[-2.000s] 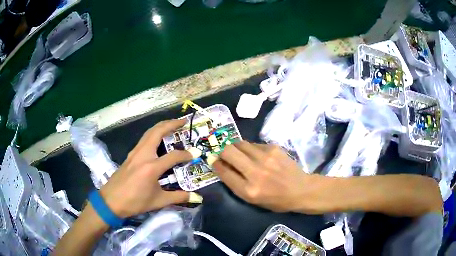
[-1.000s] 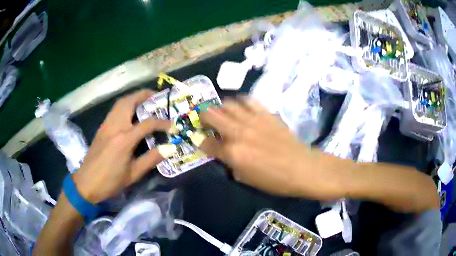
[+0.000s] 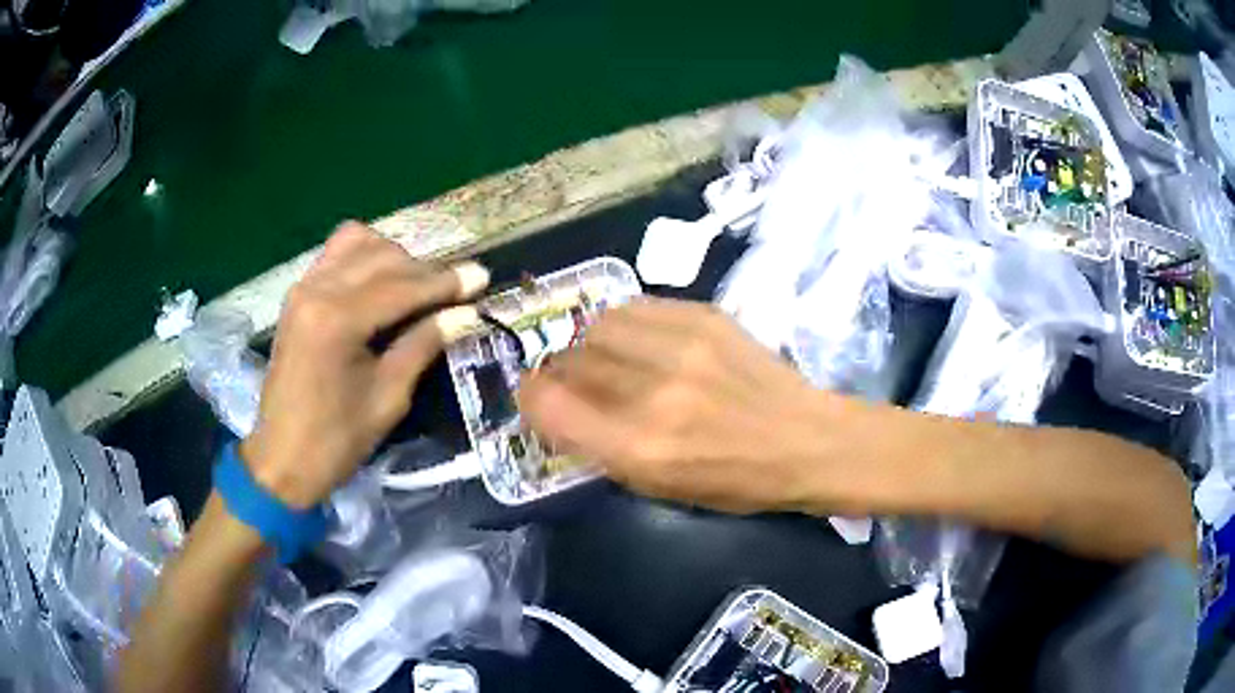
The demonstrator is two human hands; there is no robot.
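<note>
An open white socket housing [image 3: 493,467] lies on the dark bench in front of me, tilted in view, with metal strips and small parts inside. My left hand [image 3: 359,352], with a blue wrist band and pale finger cots, is at its upper left corner. Its thumb and index fingertip are close together at the end of a black wire [image 3: 504,332], which they appear to pinch. My right hand [image 3: 650,393] is blurred and lies over the housing's right and middle. Its fingertips point down into the housing; what they touch is hidden, as is most of the circuit board.
Another open housing [image 3: 874,666] is cut off at the bottom edge. Bagged white cords [image 3: 826,230] and more open housings [image 3: 982,176] are at right. White covers [image 3: 41,474] stand at left, near a bagged cord [image 3: 420,602]. The green belt [image 3: 406,122] and its worn rail [image 3: 542,190] run behind.
My left hand has moved from the housing's lower left side up to its upper left corner, and its fingertips have closed together. The yellow wire end above the housing no longer shows. My right hand stays over the housing.
</note>
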